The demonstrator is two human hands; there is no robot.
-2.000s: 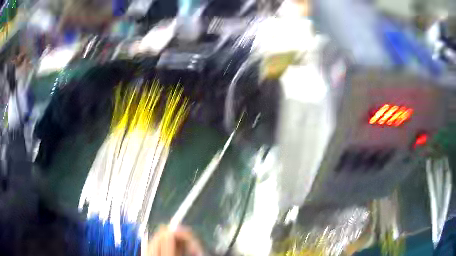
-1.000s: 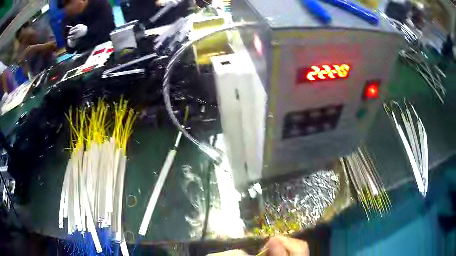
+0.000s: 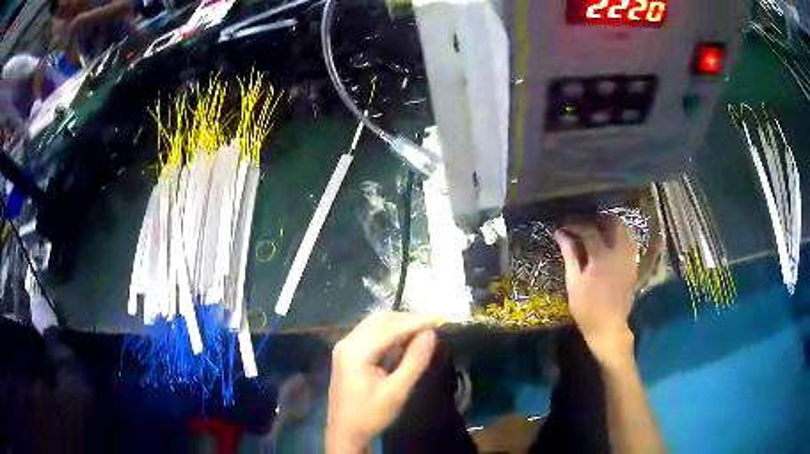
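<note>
Small silver metal pieces [image 3: 539, 257] lie heaped in a shallow tray [image 3: 655, 266] beneath the machine, with small yellow pieces [image 3: 524, 308] at the heap's near edge. My right hand [image 3: 604, 275] is over the heap, its bent fingertips down at the silver pieces; whether it grips one cannot be seen. My left hand [image 3: 377, 377] is at the bench edge, left of the yellow pieces, thumb and forefinger brought close together; anything between them is too small to tell. The machine's pale head [image 3: 469, 115] stands above the dark work point [image 3: 487, 257].
White-sleeved wires [image 3: 200, 235] with yellow and blue ends lie at left. One sleeved wire [image 3: 315, 232] lies apart. The machine box [image 3: 604, 160] shows red digits. A clear hose [image 3: 342, 84] curves beside the head. Yellow-tipped strips [image 3: 693, 235] and white strips [image 3: 773, 191] lie right.
The view has tipped down, so the bench sits higher in the picture. My hands, together low at the edge before, are now apart, the right one over the silver heap.
</note>
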